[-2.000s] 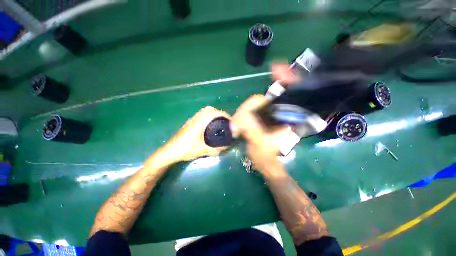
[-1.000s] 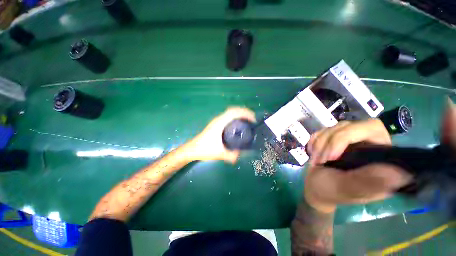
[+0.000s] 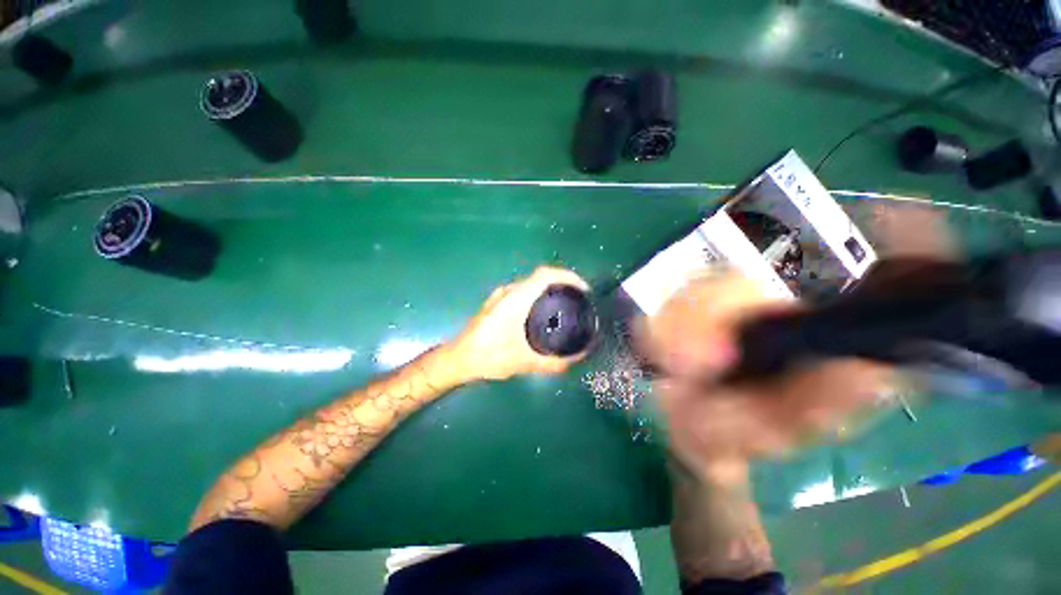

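My left hand [image 3: 507, 329] holds a black cylindrical housing [image 3: 561, 320] upright near the middle, its dark round end facing up. My right hand [image 3: 745, 372], blurred, grips the black electric screwdriver [image 3: 896, 331], which points left and extends to the right edge. Its tip is too blurred to make out. The white-grey screw feeder [image 3: 820, 209] stands at an angle behind my right hand, which hides its lower front part. A loose screw pile [image 3: 617, 387] lies on the green surface between my two hands.
Two black cylinders [image 3: 605, 123] lie side by side beyond the housing. Others lie at the left [image 3: 157, 236], the upper left [image 3: 250, 114] and the far right [image 3: 997, 164]. A thin black cord [image 3: 867, 120] runs behind the feeder. Blue baskets [image 3: 87, 552] show below the surface's edge.
My right hand and the screwdriver have moved left, nearer the housing, and now cover the feeder's lower front. My left hand still holds the housing. Two cylinders now show side by side at the back.
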